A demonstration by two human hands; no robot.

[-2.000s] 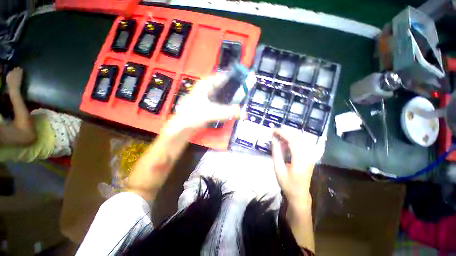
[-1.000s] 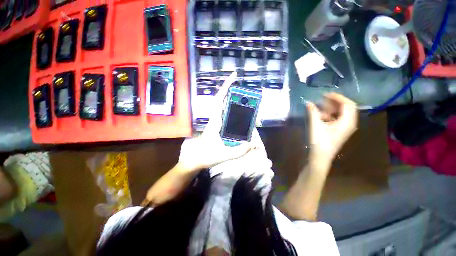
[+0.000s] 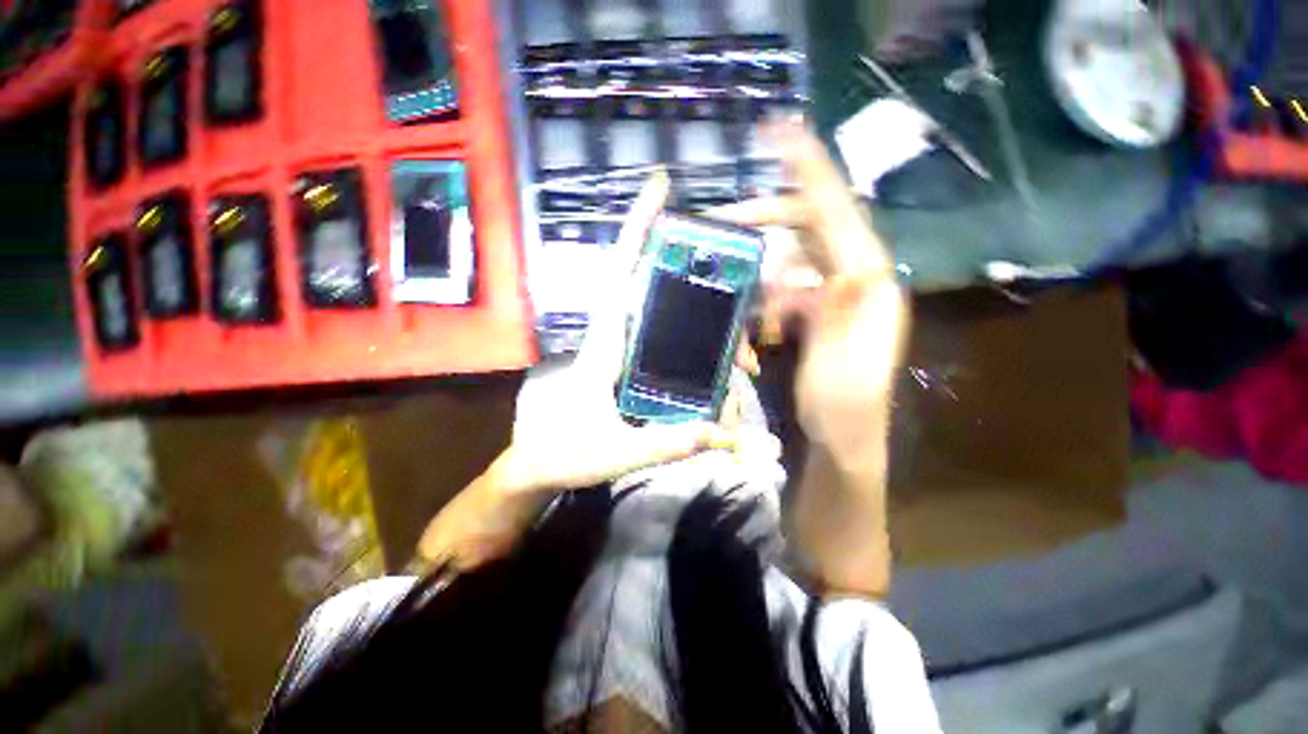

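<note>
My left hand (image 3: pixel 574 416) holds a phone unit (image 3: pixel 689 323) with a dark screen, a teal-blue frame and a small round feature at its upper end. The screen faces up. My right hand (image 3: pixel 839 294) is blurred at the right side of the unit, fingers bent near its upper right edge. Whether it touches the unit or holds anything small cannot be told. The blister tray (image 3: pixel 562 287) of small parts lies behind the hands, partly hidden by them.
The red tray (image 3: pixel 430 337) at left holds several black phones and a silver-faced unit (image 3: pixel 430 237). At right lie a white wipe (image 3: pixel 882 141), thin tools (image 3: pixel 1011 122), a round dish (image 3: pixel 1119 72) and a blue cable (image 3: pixel 1169 215). Open cardboard boxes (image 3: pixel 1019 416) stand below the bench edge.
My right hand has moved left from beside the bench tools to the phone unit. My left hand still holds the unit, which has tilted slightly. Earlier, both hands were over the trays.
</note>
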